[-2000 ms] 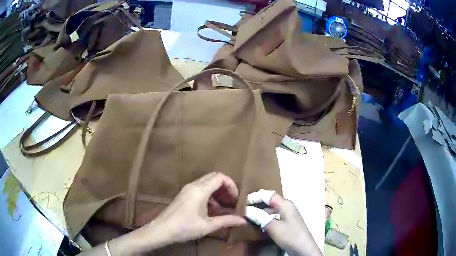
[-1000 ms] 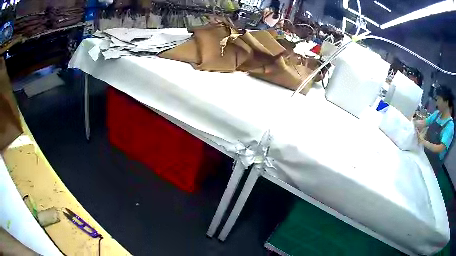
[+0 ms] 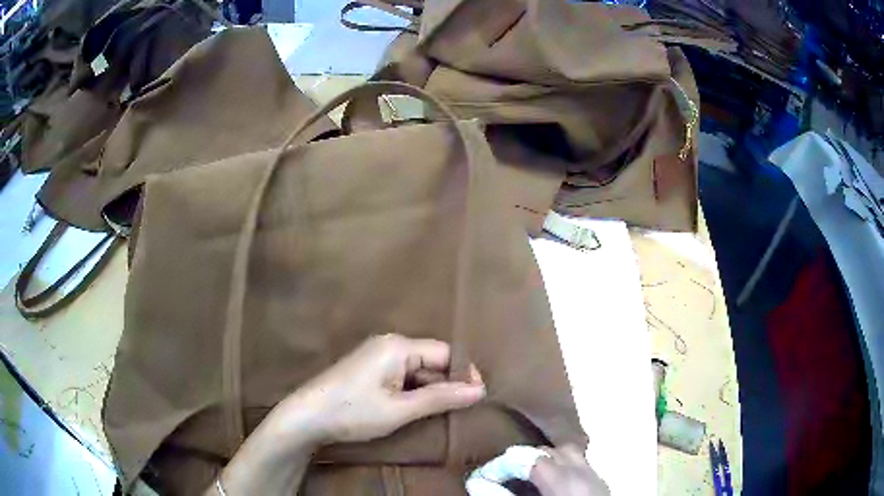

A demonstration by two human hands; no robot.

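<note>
A brown tote bag (image 3: 349, 281) lies flat in front of me, its opening toward me. Its long handle (image 3: 250, 232) loops over the bag body. My left hand (image 3: 388, 392) is at the lower middle with thumb and fingers closed on the right leg of the handle. My right hand (image 3: 543, 472), with white coverings on the fingertips, is at the bottom edge by the bag opening, partly cut off and blurred. I cannot tell whether it holds anything. A beige webbing tab (image 3: 570, 231) sticks out at the bag's right side.
Other brown bags lie at the back left (image 3: 208, 116) and back right (image 3: 552, 97). Purple snips (image 3: 720, 470) and a small beige cylinder (image 3: 681, 432) lie on the table at the right. Loose threads (image 3: 667, 315) are there too. Another white-covered table (image 3: 824, 184) stands beyond a gap.
The view swung right to the other table and then back to the bag. Compared with the earliest frame, my right hand is lower and apart from my left, which is still at the handle.
</note>
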